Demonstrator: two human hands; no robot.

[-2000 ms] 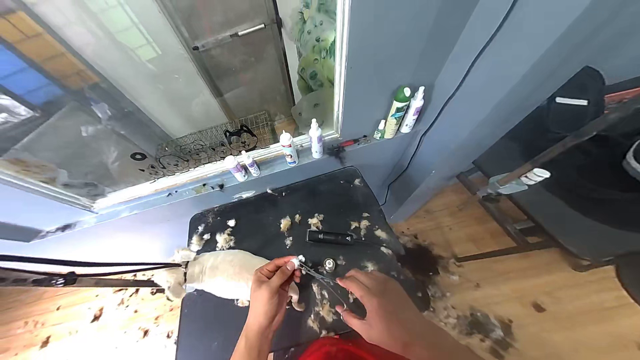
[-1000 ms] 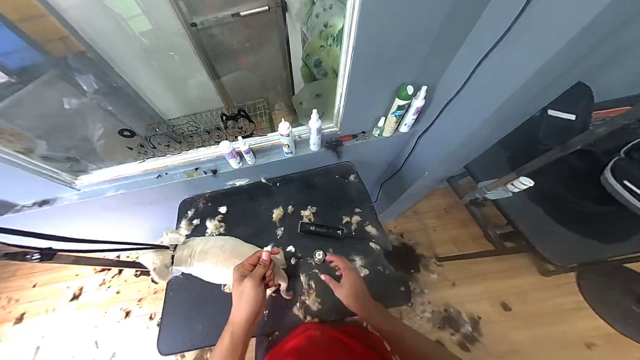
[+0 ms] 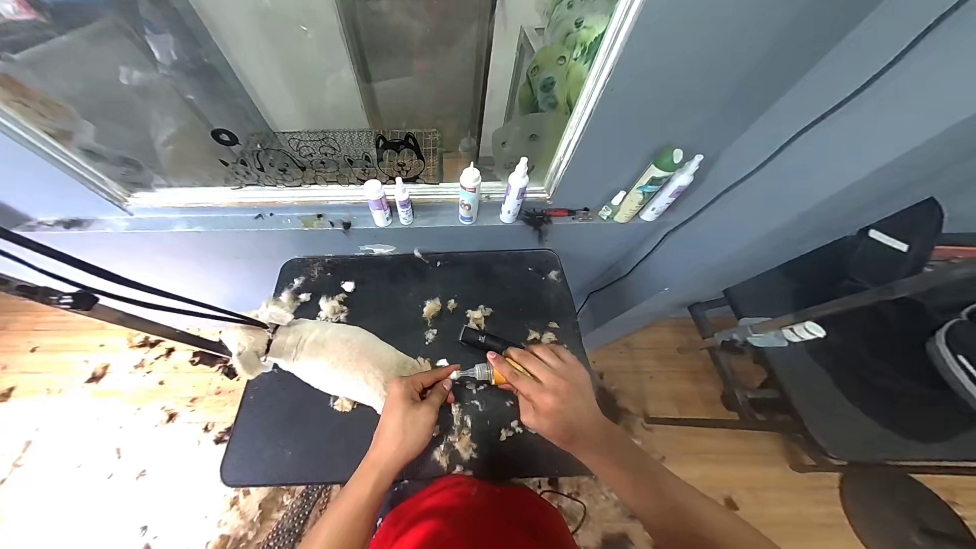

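Note:
My right hand (image 3: 553, 389) grips a small bottle (image 3: 496, 374) with an orange body and a clear nozzle, lying sideways and pointing left. At the nozzle's tip, my left hand (image 3: 415, 404) pinches a small white piece (image 3: 455, 374), perhaps cotton. A light-coated, closely clipped dog (image 3: 335, 358) stands on the black grooming table (image 3: 282, 450), its rear beside my left hand and its head to the left. Black hair clippers (image 3: 484, 339) lie just beyond my right hand. Tufts of cut hair (image 3: 461, 442) are scattered over the table.
Black straps (image 3: 152, 297) run from a grooming arm to the dog's neck. Several bottles (image 3: 469, 194) and a red-handled tool (image 3: 564, 213) stand or lie on the window ledge. Another black table (image 3: 862, 396) is at the right, and hair covers parts of the wooden floor.
The metal tool in my hands two seconds ago is no longer in them. My right hand, reaching to a small round object one second ago, now holds the bottle against my left fingers.

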